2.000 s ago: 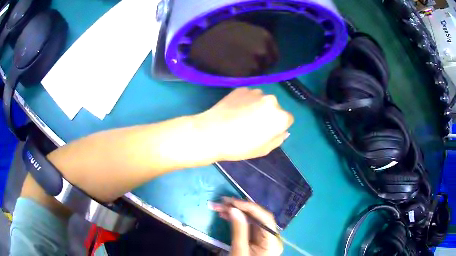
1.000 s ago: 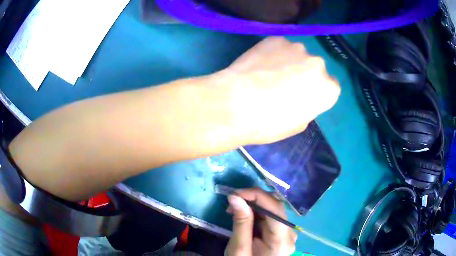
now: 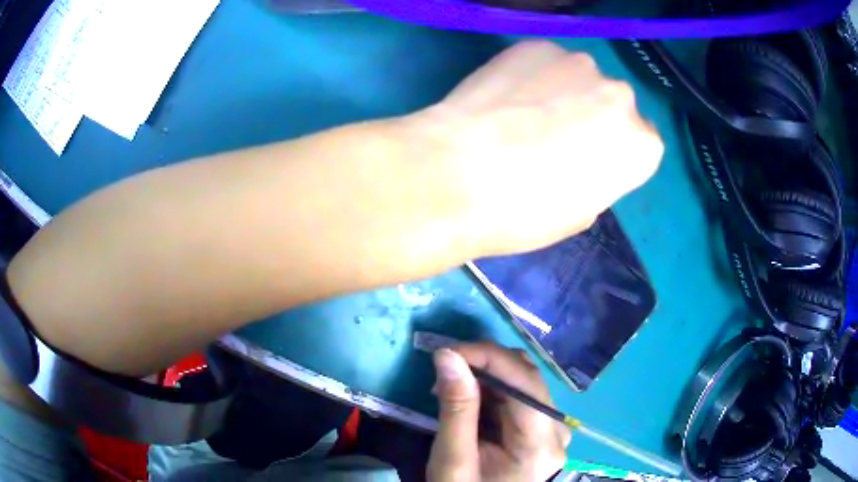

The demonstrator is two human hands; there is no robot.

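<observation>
My left forearm crosses the view from the left edge. My left hand [image 3: 564, 141] is curled on the bench over the upper end of a black smartphone [image 3: 583, 306]; its fingertips are hidden beneath it. My right hand [image 3: 489, 414], low in the middle, pinches a small silvery label [image 3: 431, 342] between thumb and index finger, just above the green mat [image 3: 320, 348]. It also holds a thin dark stick [image 3: 522, 400] with a yellow band and a pale, clear end slanting down to the right.
Black headphones [image 3: 795, 226] lie in an overlapping row along the right side. A purple fan rim [image 3: 602, 21] crosses the top. White papers [image 3: 122, 71] lie at upper left. A headphone-like black and silver band [image 3: 122, 400] lies across my arm at lower left. The bench edge [image 3: 292, 377] runs below.
The view has come nearer and lower, so the fan has slid up mostly out of the picture. The label now shows more clearly at my right fingertips. My left hand stays curled over the smartphone.
</observation>
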